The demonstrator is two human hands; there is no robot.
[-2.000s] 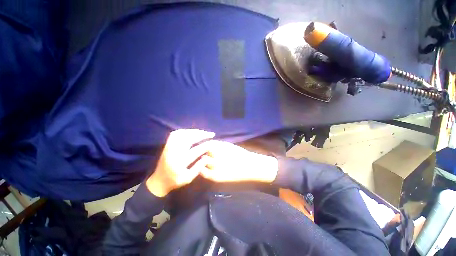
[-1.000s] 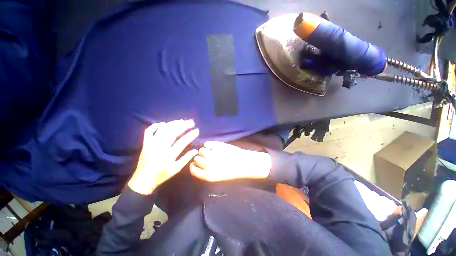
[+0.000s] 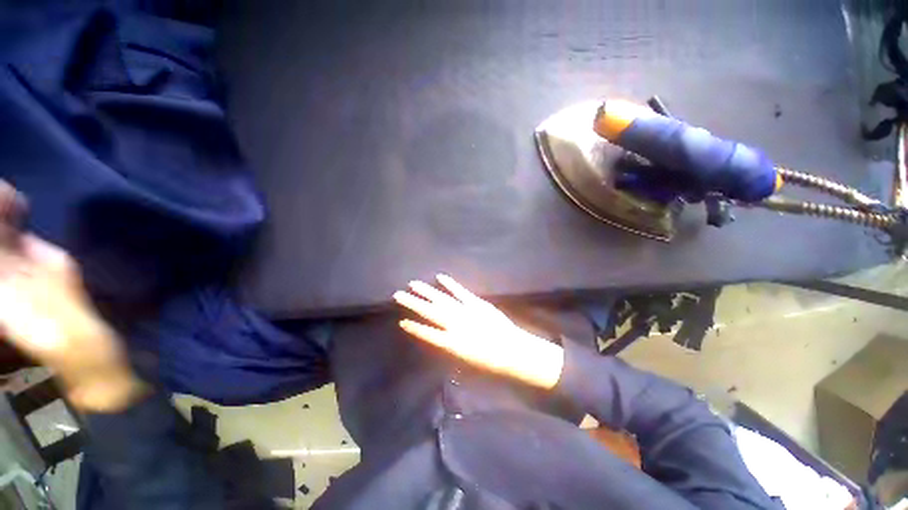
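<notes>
Navy cloth [image 3: 169, 149] lies crumpled in a heap on the left of the dark pressing table [image 3: 348, 149], and part of it hangs over the near edge. The steam iron [image 3: 687, 159] rests on the right of the table, soleplate tip to the left. My left hand [image 3: 50, 299] is at the far left edge by the cloth, blurred and partly cut off; whether it holds cloth is hidden. My right hand [image 3: 473, 329] is at the table's near edge by my lap, fingers spread, holding nothing.
The iron's ribbed hose and cord [image 3: 831, 199] run to the right edge. A cardboard box [image 3: 866, 398] stands on the floor at the lower right. Dark scraps [image 3: 687, 319] hang or lie below the table edge. More dark scraps [image 3: 254, 468] lie on the pale floor at lower left.
The navy panel with its dark strip has left the middle of the table. My left hand has moved from beside my right hand to the far left. My right hand has opened.
</notes>
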